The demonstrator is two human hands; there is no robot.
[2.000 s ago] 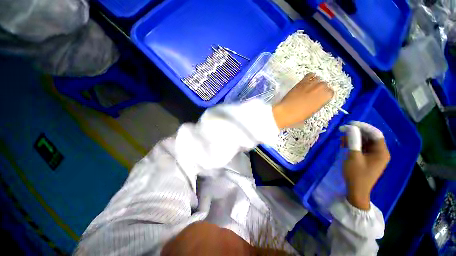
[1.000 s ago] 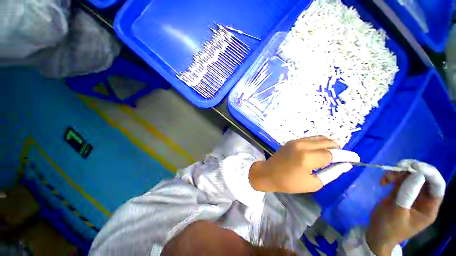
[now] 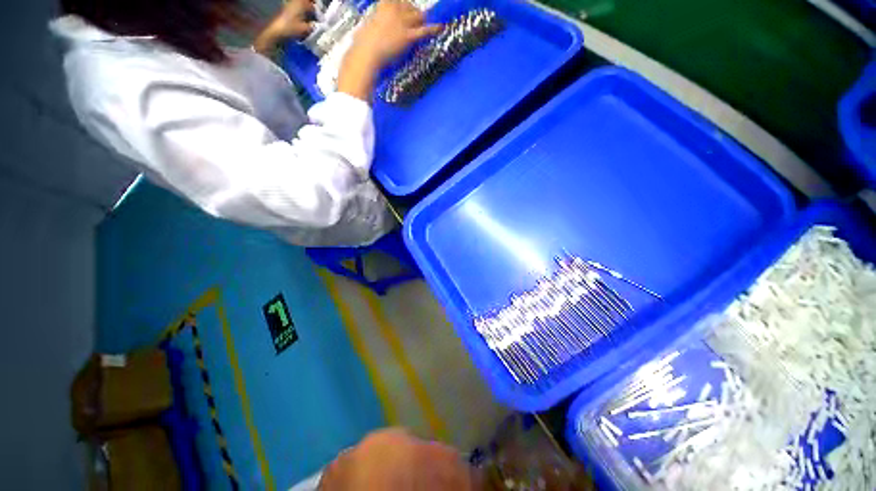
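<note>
Neither of my hands is in view. The blue tray (image 3: 615,153) in front of me holds slim silver parts (image 3: 552,321) laid side by side in a row near its near left edge, with one part lying askew at the row's right end. To its lower right, cut off by the picture's edge, a second blue tray (image 3: 582,422) holds a heap of small white pieces (image 3: 816,316). A clear plastic box (image 3: 639,398) at the heap's left side holds several slim pieces. A blurred skin-toned shape is at the bottom edge, the same in all frames.
Another person in a white smock (image 3: 240,144) sits at the upper left, hands over a blue tray (image 3: 432,144) with dark slim parts. A green surface (image 3: 663,48) lies behind. Cardboard boxes (image 3: 125,393) stand on the blue-green floor (image 3: 288,384) at lower left.
The view has swung left, so the trays sit further right and the other person shows. Both my hands, which held a thin part between them a second ago, have left the picture.
</note>
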